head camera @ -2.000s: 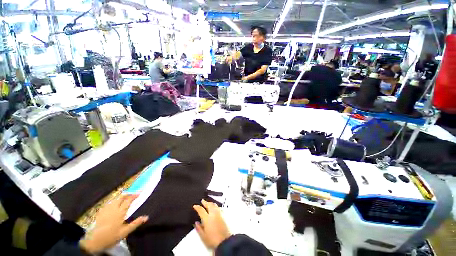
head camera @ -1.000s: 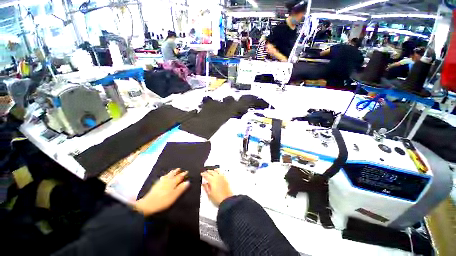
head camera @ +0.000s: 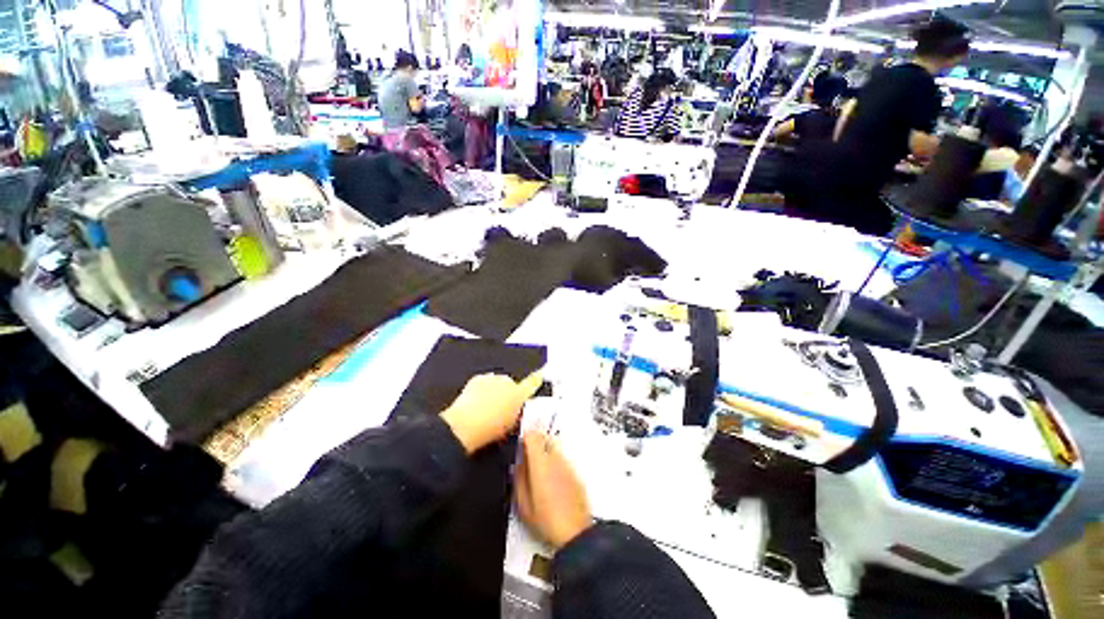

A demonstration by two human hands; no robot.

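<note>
A black cut panel (head camera: 466, 484) lies flat left of the sewing machine and hangs toward me over the table's front edge. My left hand (head camera: 490, 409) is on its right edge near the top corner, thumb and index finger together at the edge. My right hand (head camera: 551, 487) is just below it at the same edge, fingers partly hidden, so I cannot tell whether it pinches the cloth. The needle and presser foot (head camera: 624, 417) of the white lockstitch machine (head camera: 775, 387) are right of both hands.
Long dark waiting panels (head camera: 303, 327) lie at the left and behind, beside a blue strip (head camera: 373, 345). Black straps with metal buckles (head camera: 793, 532) lie under the machine arm. A grey second machine (head camera: 151, 254) stands far left. A standing person (head camera: 887, 121) is at the back right.
My left hand has moved up and right from the middle of the panel to its upper right edge. My right hand has moved slightly right and down. The standing person has moved right.
</note>
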